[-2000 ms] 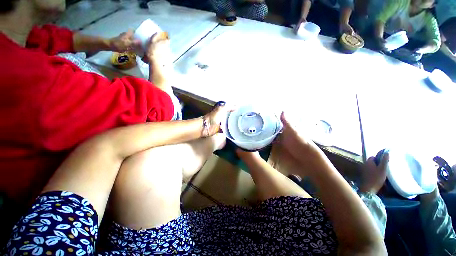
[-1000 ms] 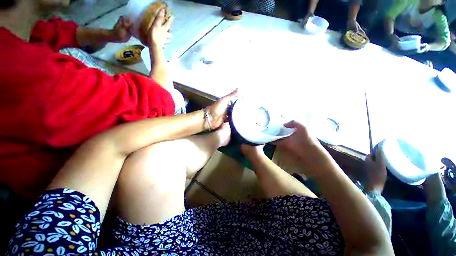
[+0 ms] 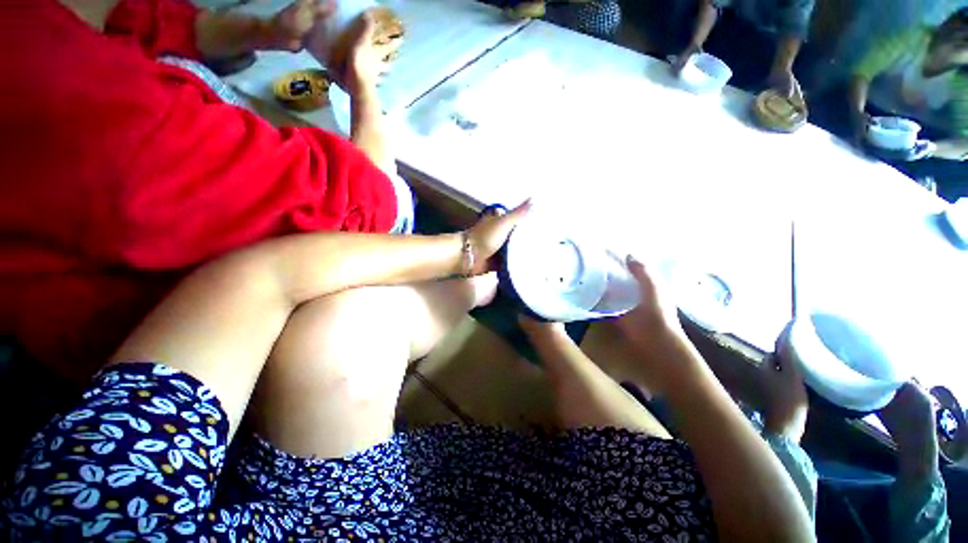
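Observation:
A white bowl (image 3: 582, 278) is held above my lap at the table's near edge, tilted, with a ring mark on its pale round face and a dark round rim along its left side. My left hand (image 3: 497, 235) grips the left side by the dark rim. My right hand (image 3: 650, 308) holds the white part at its right side. The fingers behind the bowl are hidden. A faint translucent disc (image 3: 709, 288) lies on the table just right of my right hand.
The white table (image 3: 637, 159) runs ahead. A person in a red sleeve (image 3: 244, 170) sits close left, near a yellow-gold lid (image 3: 303, 89). At right, another person's hands hold a white bowl (image 3: 844, 363) beside a black lid (image 3: 948, 422). More people work across the table.
The bowl in my hands has turned from facing me to tilted, showing its white side. The neighbour's bowl at right has tilted. The view has shifted slightly.

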